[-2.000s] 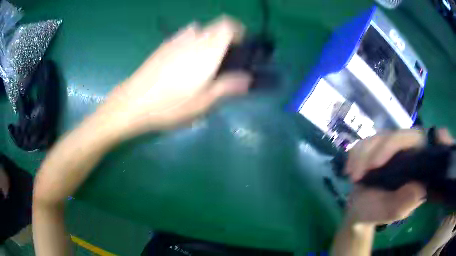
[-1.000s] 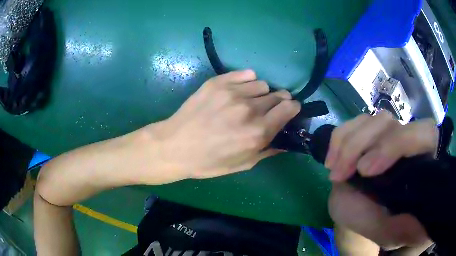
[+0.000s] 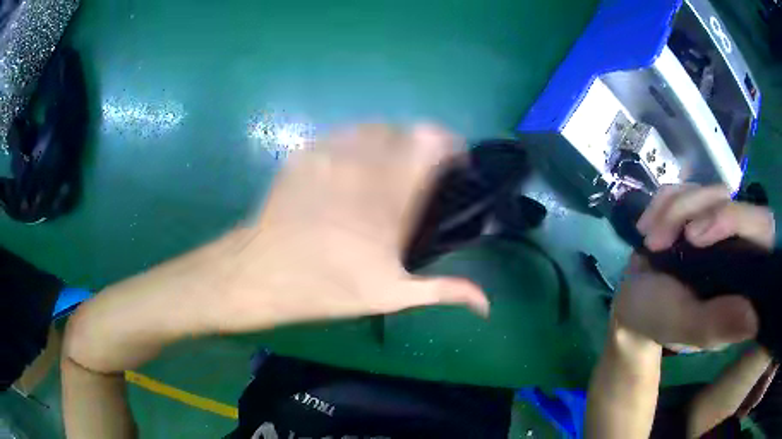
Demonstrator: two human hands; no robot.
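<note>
My left hand (image 3: 343,223) is blurred at the centre. Its fingers are at a black clip base (image 3: 472,197), with the thumb stretched out below it. A thin curved black bracket (image 3: 556,270) joined to the clip bends down at its right; the rest is partly hidden by the hand. My right hand (image 3: 694,266) grips a thick black electric screwdriver (image 3: 729,270). Its front end is at the metal pick-up point (image 3: 628,176) of the blue-sided white screw feeder (image 3: 592,116). The bit itself is hard to make out.
A bag of silver-grey small parts (image 3: 34,47) and a dark bundle (image 3: 51,141) lie at the left on the green bench (image 3: 206,51). Small dark parts (image 3: 596,270) lie below the feeder. Another person's forearm (image 3: 729,394) shows at the lower right.
The bracket's curved arms pointed away from me and now bend towards me, so the clip has been turned. The screwdriver has moved up from the clip to the feeder.
</note>
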